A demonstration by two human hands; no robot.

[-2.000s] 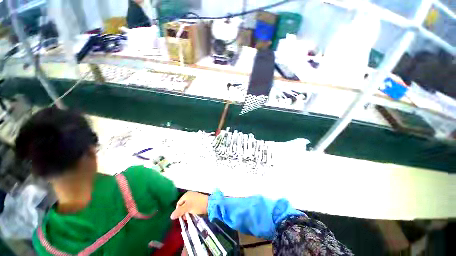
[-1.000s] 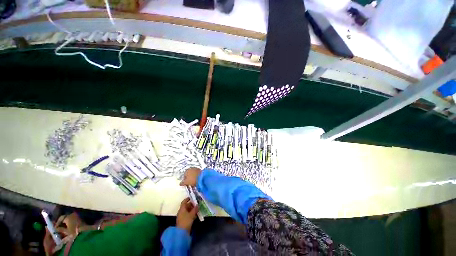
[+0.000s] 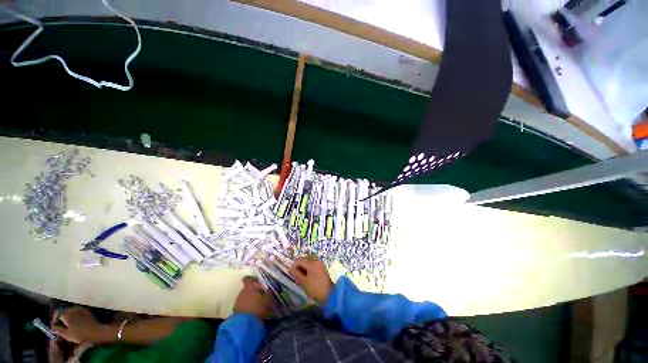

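My left hand [image 3: 254, 296] and my right hand [image 3: 311, 277] are at the near edge of the worktop. Between them they hold a small bundle of slim white and green-black sticks [image 3: 281, 278], tilted. The fingers are small and partly blurred. Just beyond lie a loose heap of white plastic strips [image 3: 244, 205] and a dense row of white-green-black sticks [image 3: 334, 207]. Small silver-grey fittings [image 3: 355, 257] lie along the near side of the row.
A smaller group of sticks [image 3: 162, 254] and blue-handled pliers [image 3: 106, 241] lie left. Fittings are piled further left [image 3: 53, 198]. A brown stick [image 3: 293, 120] leans over the green belt [image 3: 213, 92]. A black perforated strip [image 3: 465, 85] hangs ahead. A coworker's hands [image 3: 74, 326] are at lower left.
The view has tilted down and come closer to the worktop. The bundle of sticks, earlier in my right hand below the bench edge, is now between both hands at the edge.
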